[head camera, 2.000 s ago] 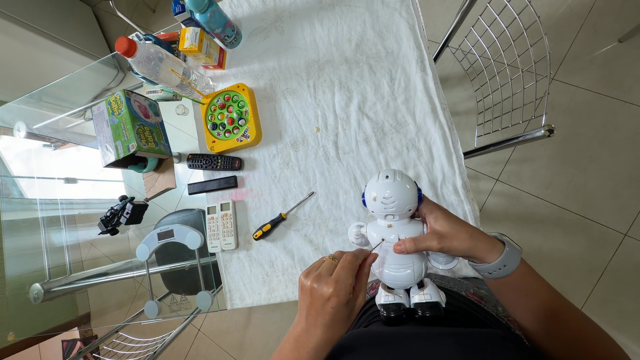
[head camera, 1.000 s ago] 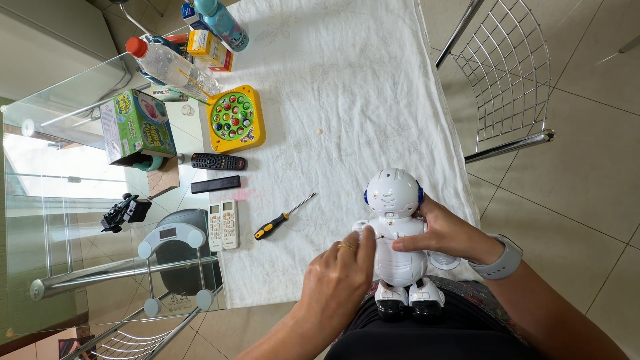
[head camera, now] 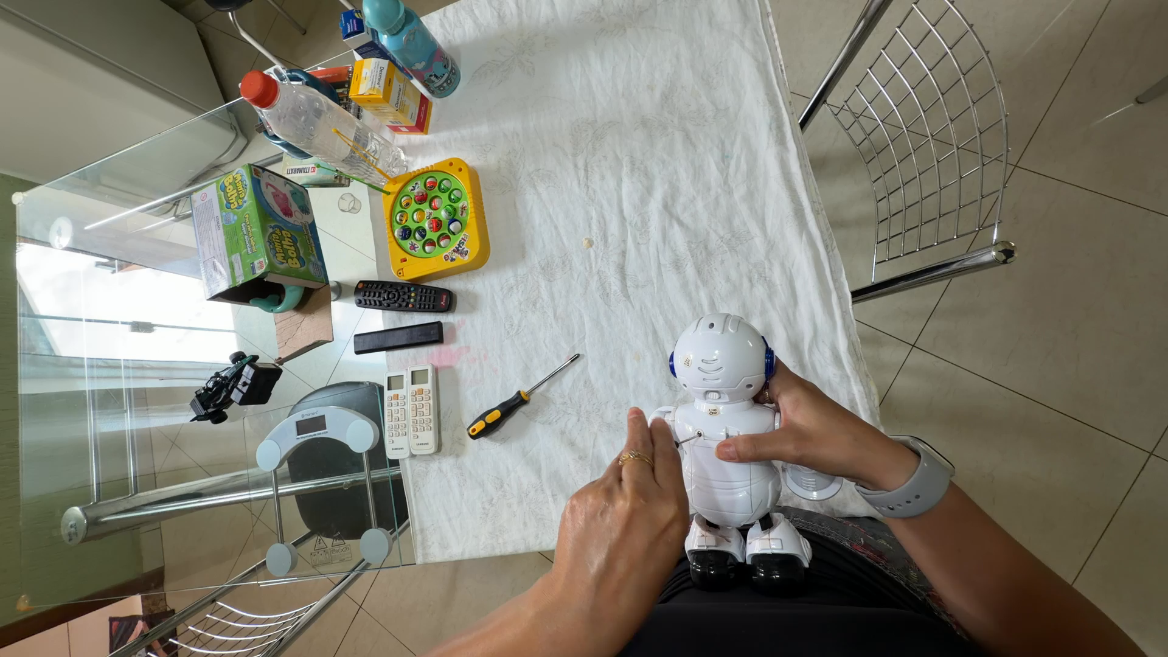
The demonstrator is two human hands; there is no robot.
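A white toy robot (head camera: 732, 465) with blue ear discs stands upright near the table's front edge, its back with vents and screw holes facing me. My right hand (head camera: 803, 429) grips its side, thumb across the back and the other fingers hidden behind it. At the robot's left, my left hand (head camera: 630, 511) holds a thin metal tool; the short piece of shaft (head camera: 687, 441) that shows runs to a hole in the upper back, and its handle is hidden by the fingers. A black and yellow screwdriver (head camera: 502, 412) lies on the white tablecloth (head camera: 620, 164).
Left of the screwdriver lie two white remote controls (head camera: 423, 411), a black remote (head camera: 403, 297) and a black bar (head camera: 398, 338). Farther back are a yellow toy fishing game (head camera: 474, 246), plastic bottle (head camera: 319, 119), blue bottle (head camera: 424, 55) and green box (head camera: 260, 233). A wire-backed chair (head camera: 931, 137) stands at the right.
My left hand has changed its hold on the tool: its fingers were bent around the shaft and now extend straight beside the robot. My right hand keeps its grip.
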